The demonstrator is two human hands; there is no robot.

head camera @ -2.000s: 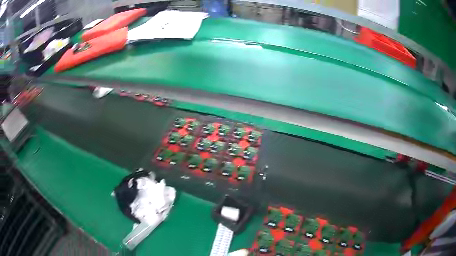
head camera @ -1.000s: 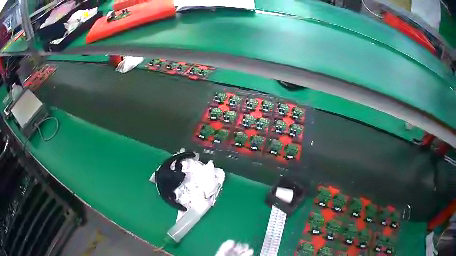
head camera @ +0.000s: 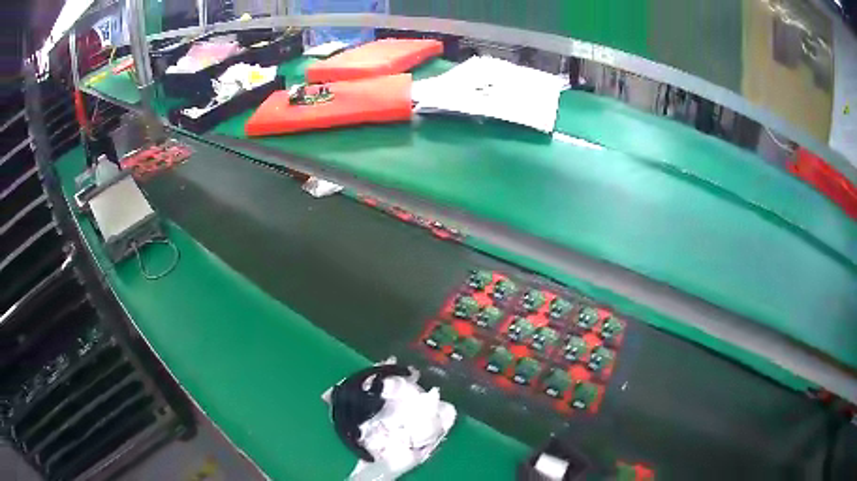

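Observation:
No hand shows in the picture. A clear blister tray with red-orange pockets [head camera: 520,329] lies on the dark conveyor belt, holding green circuit boards in paired rows. A crumpled white bundle [head camera: 406,425] on a black item lies on the near green mat. A small black box with a white roll [head camera: 551,466] is at the bottom edge, cut off. A corner of another red tray with a board [head camera: 639,473] shows to its right, mostly out of the picture.
A pale instrument box [head camera: 122,214] with a cable stands at the left. Red-orange slabs [head camera: 331,103], white sheets [head camera: 493,92] and black boxes [head camera: 228,103] lie on the upper green shelf. A black slatted rack [head camera: 70,371] stands at lower left. A red tray [head camera: 155,160] lies at the belt's far end.
The view has swung left and up, so the bench things sit lower and further right. The white-gloved hand at the bottom edge is out of the picture, as is most of the nearer tray.

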